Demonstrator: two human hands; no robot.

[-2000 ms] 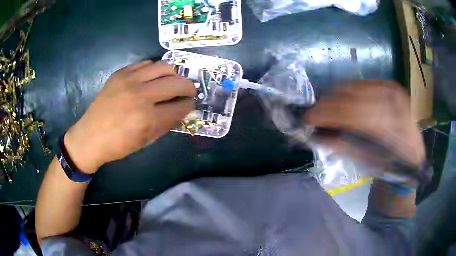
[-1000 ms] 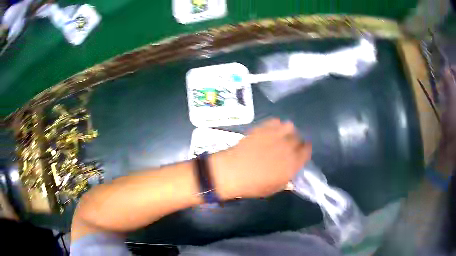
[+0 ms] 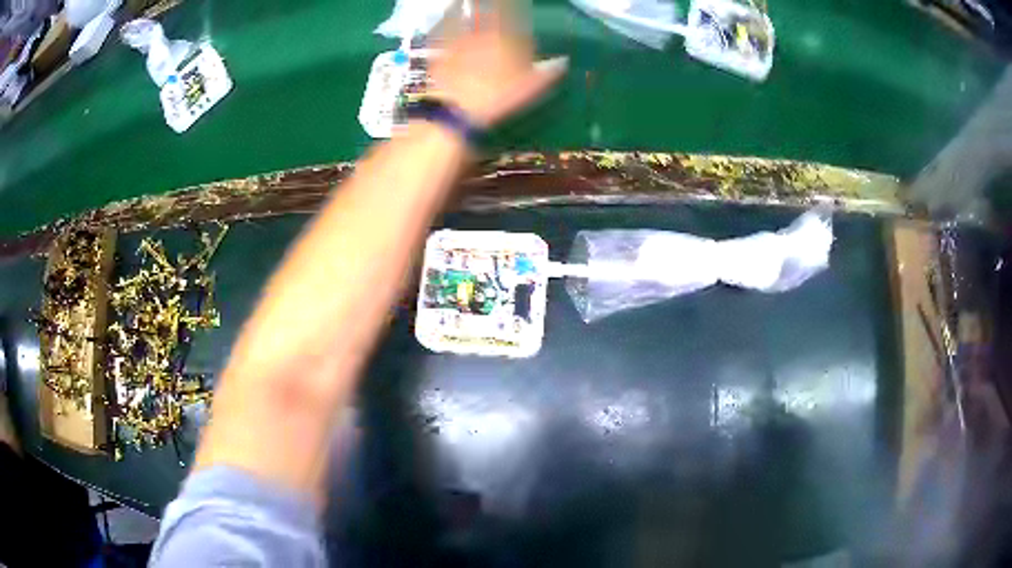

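My left hand [image 3: 483,69] is blurred at the top of the view, over the green belt, thumb spread to the right. Its fingertips are blurred near the top edge, so a grip cannot be told. It partly covers a white open housing [image 3: 384,98] with a blue spot and a clear bag [image 3: 413,16] beside it. Another open white housing [image 3: 483,293] lies on the dark mat, with a green circuit board, a blue spot and a black block inside. Its white cord runs right into a crinkled clear bag [image 3: 649,266]. My right hand is not in view.
Two more housings lie on the belt, one left [image 3: 195,87] and one right [image 3: 730,38]. A brown ledge [image 3: 533,183] with brass bits separates belt and mat. Brass strips [image 3: 161,344] lie at left beside a tan tray [image 3: 93,383]. A tan board [image 3: 917,322] stands at right.
My left hand has moved from the lower housing and its bag up to the belt. That lower housing is gone from the mat. The view has shifted to show more belt.
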